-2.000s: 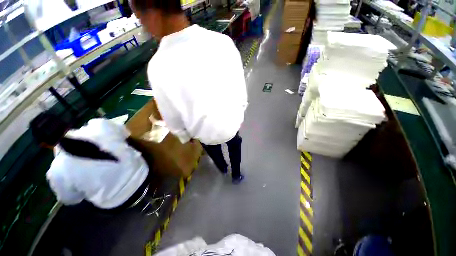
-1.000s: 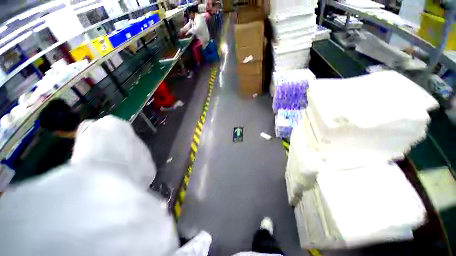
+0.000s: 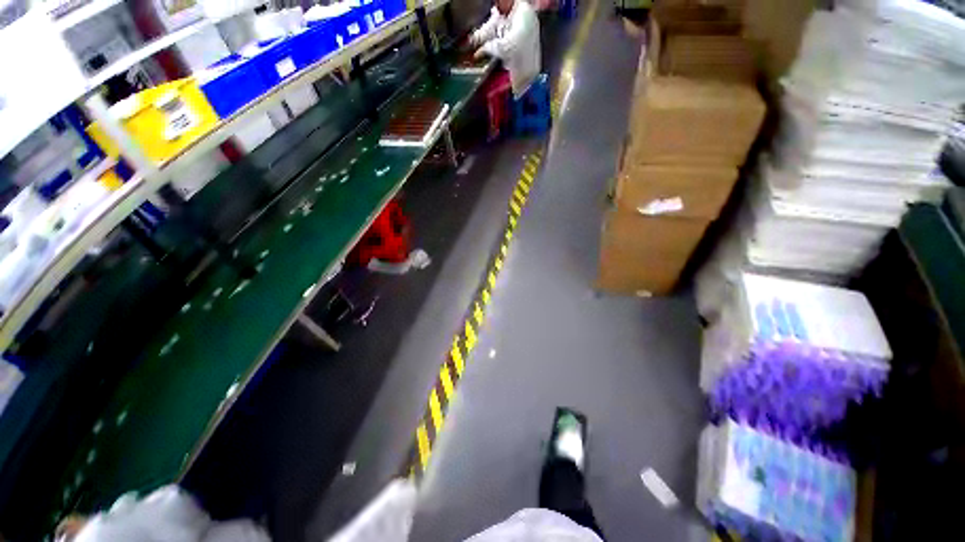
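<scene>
Neither of my hands is in view; only white smock cloth [image 3: 381, 513] shows at the bottom edge. The long dark green belt [image 3: 249, 307] runs along the left, with small pale pieces scattered on it. A white foam tray [image 3: 415, 124] holding rows of brown parts lies further up the belt. Tall stacks of white foam trays [image 3: 836, 185] stand at the right. Below them are stacks with purple and light blue parts or edges [image 3: 788, 482], too blurred to name.
Brown cartons [image 3: 677, 138] are stacked right of the aisle. Yellow-black tape [image 3: 476, 318] runs along the floor. A red stool [image 3: 386, 235] stands under the belt. A worker in white [image 3: 513, 48] sits at the far belt. Blue bins [image 3: 291, 64] and a yellow bin [image 3: 164, 119] line the shelf.
The view has moved forward along the aisle. The standing person has left view. The cartons and purple-edged stacks are nearer, and more of the left belt shows.
</scene>
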